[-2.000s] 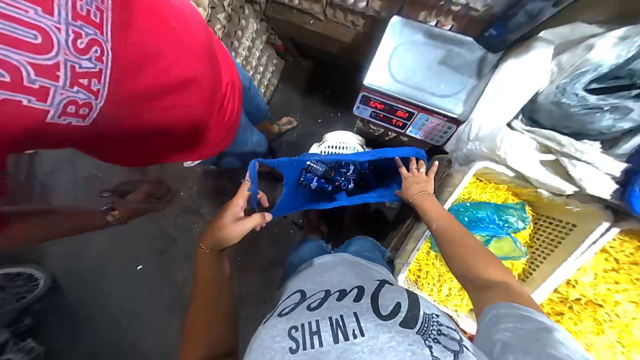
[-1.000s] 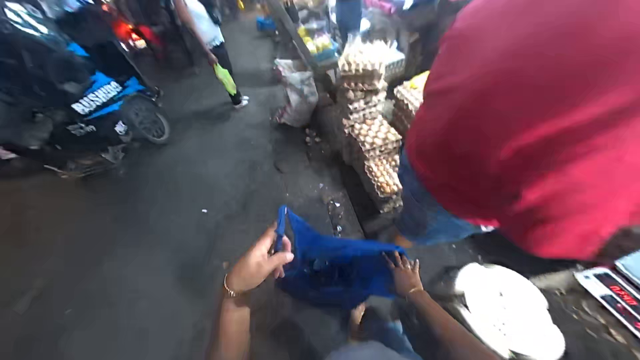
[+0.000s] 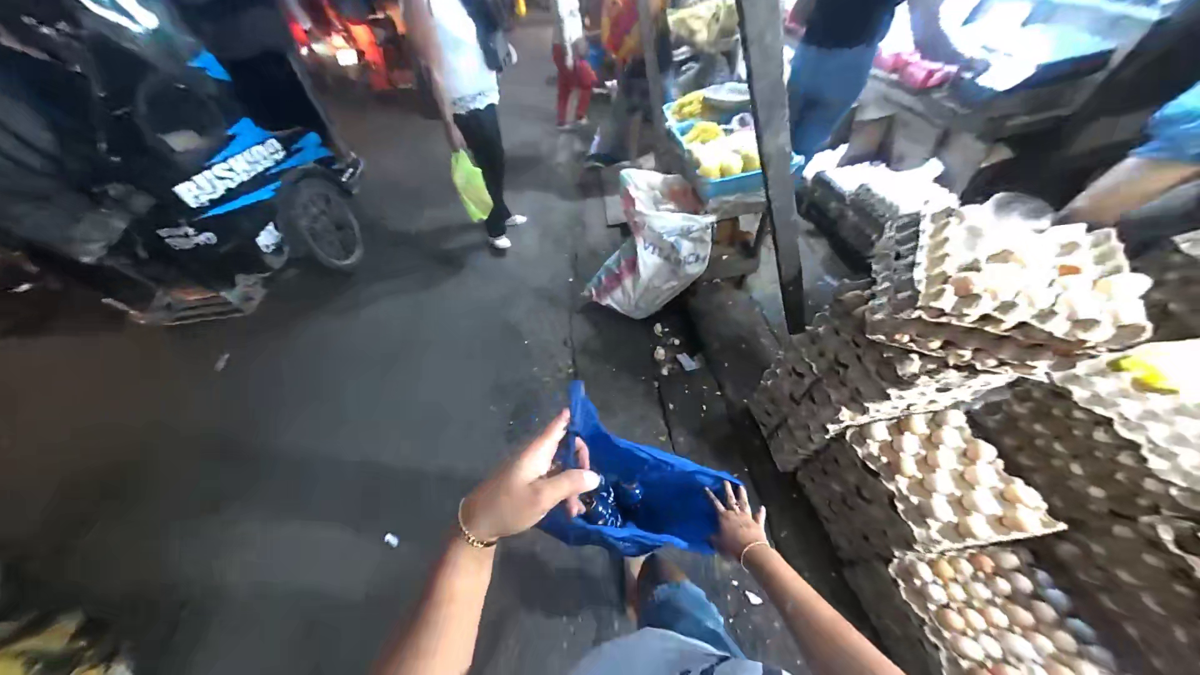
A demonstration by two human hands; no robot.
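A blue bag (image 3: 656,473) hangs with its mouth spread between my two hands, in the lower middle of the view. My left hand (image 3: 530,483) grips the bag's left end, its fingers around the edge and a bracelet at the wrist. On the right end rests my right hand (image 3: 736,520), its fingers spread on the rim; whether the thumb closes on the cloth is hidden. Inside the bag, near my left hand, lie dark blue shiny packages (image 3: 605,502), partly covered by that hand.
Stacked egg trays (image 3: 956,478) stand close on my right. Ahead are a white sack (image 3: 656,248), a wooden post (image 3: 773,159) and a stall with a blue crate (image 3: 736,183). A black motor tricycle (image 3: 234,178) is at the left; a person with a green bag (image 3: 471,186) is ahead.
The view has swung away from the weighing scale and yellow goods to the street and egg trays. The person in red has left the view. Both hands still have the blue bag.
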